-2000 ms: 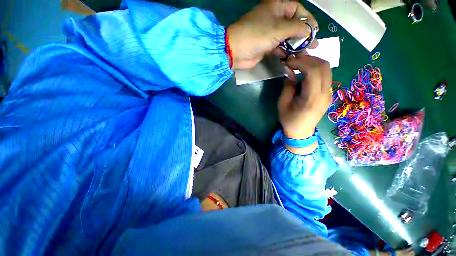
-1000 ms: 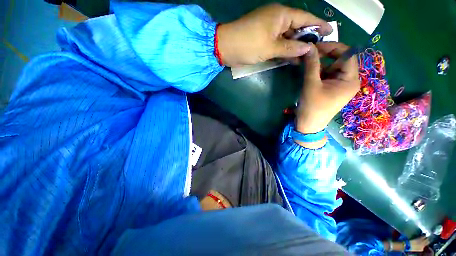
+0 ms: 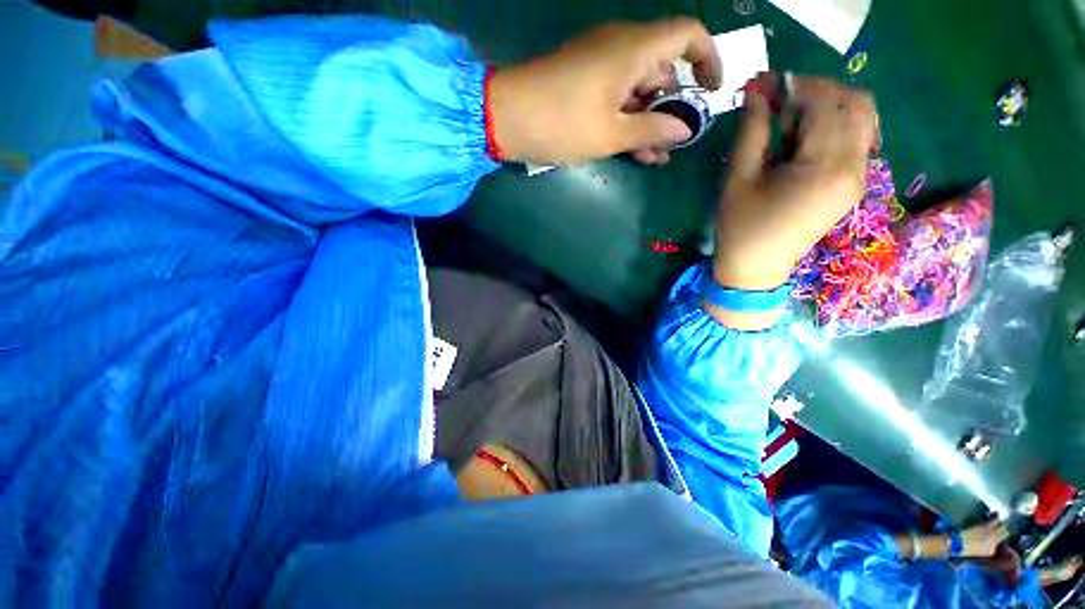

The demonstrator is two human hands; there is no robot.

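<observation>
My left hand [image 3: 595,98], with a red cord at the wrist, grips a round unit [image 3: 684,117] with a silver rim and dark face between thumb and fingers. My right hand [image 3: 797,167], with a blue wristband, is just to the right of the unit, apart from it. Its thumb and fingertips are bent close together and blurred; a small dark or reddish bit shows there, but I cannot tell what it holds. The lower white strip [image 3: 744,60] lies behind and between the hands, partly hidden by my left hand.
Tangled coloured loops [image 3: 845,268] lie right of my right hand, beside a clear bag of loops [image 3: 948,248] and a crumpled empty plastic bag [image 3: 993,327]. An upper white strip [image 3: 831,18] and small units [image 3: 1011,104] lie farther off. Another person's hands [image 3: 982,541] show at lower right.
The hands have moved apart; before, their fingers met at the unit. The round unit stays in my left hand, now with its dark face showing. The dark loop seen around it earlier no longer shows.
</observation>
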